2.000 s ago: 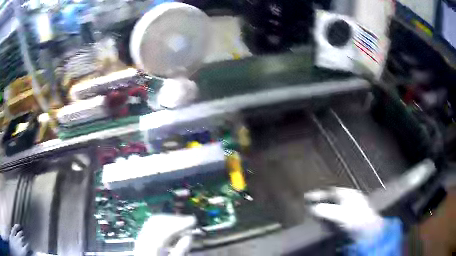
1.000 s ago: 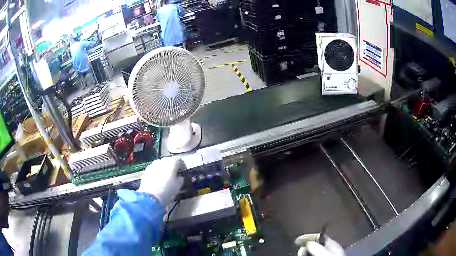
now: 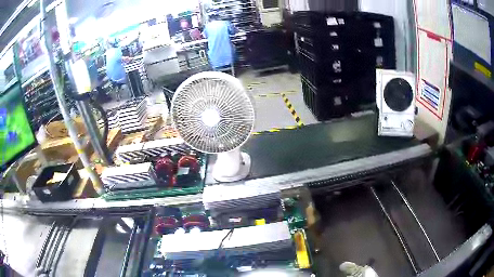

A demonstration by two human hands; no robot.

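Note:
The power circuit board (image 3: 299, 219) lies at the bottom centre, its lower part cut off by the frame. A long silver-white heatsink (image 3: 254, 238) crosses it, with a thin dark wire-like piece over it. Dark red toroidal inductors (image 3: 195, 221) stand at its left rear and a yellow part (image 3: 301, 249) at its right edge. My right hand (image 3: 357, 269), white-gloved, shows only in part at the bottom edge, right of the board; its grip is unclear. A pale blurred shape at the bottom edge, over the board's front, may be my left hand; I cannot tell.
A white fan (image 3: 212, 116) stands behind the board on the green-topped shelf (image 3: 303, 146). Left of it are another board (image 3: 157, 192) and a black bin (image 3: 56, 183). A white blower (image 3: 396, 103) stands at the right rear. A metal rail (image 3: 346, 172) runs between shelf and line.
My left hand and blue sleeve have left the board's left rear, uncovering the inductors and heatsink. My right hand shows less, at the bottom edge. The view has shifted, so the scene sits further right and lower.

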